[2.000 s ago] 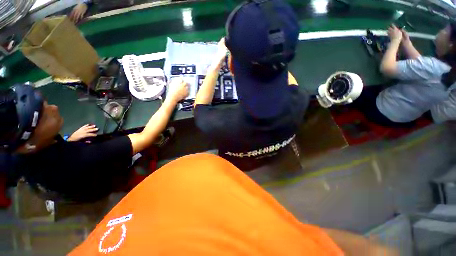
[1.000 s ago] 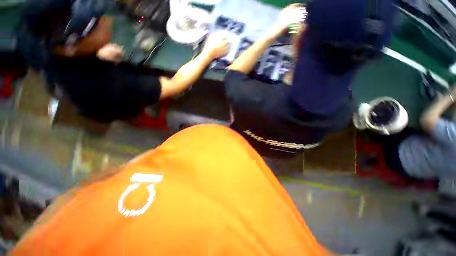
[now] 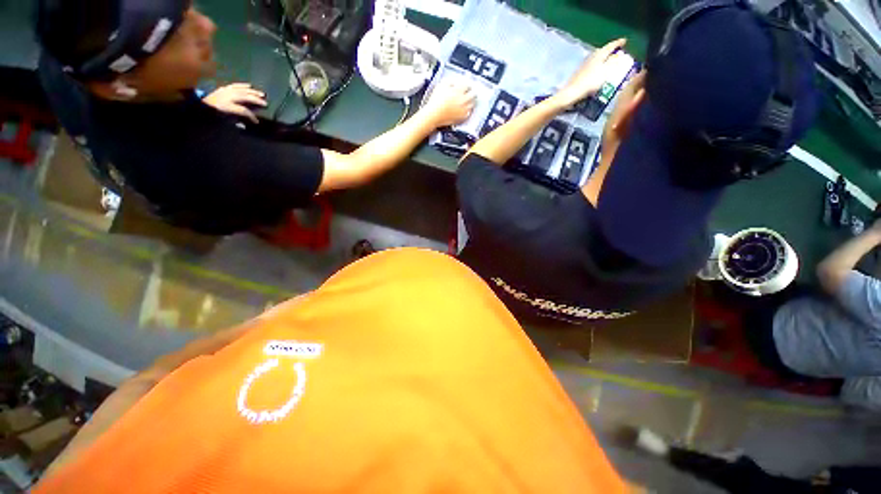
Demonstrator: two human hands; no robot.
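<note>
Neither of my hands is in view; only part of my arm shows beside my orange shirt, at the lower left. Nearest in front, a translucent blister tray [image 3: 507, 34] lies on the green bench with several black housings [image 3: 577, 157] in its pockets. A seated person in a dark cap holds a handset [image 3: 607, 94] with a green area over the tray. Another person's hand [image 3: 454, 101] rests at the tray's left part.
Two seated people in black [image 3: 203, 159] are between me and the bench. A white round fan [image 3: 391, 60] stands left of the tray, another [image 3: 758, 260] at the right. A person in light blue [image 3: 831, 333] sits far right. Red stools and cardboard boxes are below the bench.
The view has turned, so the bench, tray and people have moved right and tilted in the picture. The handset in the capped person's hands now shows clearly.
</note>
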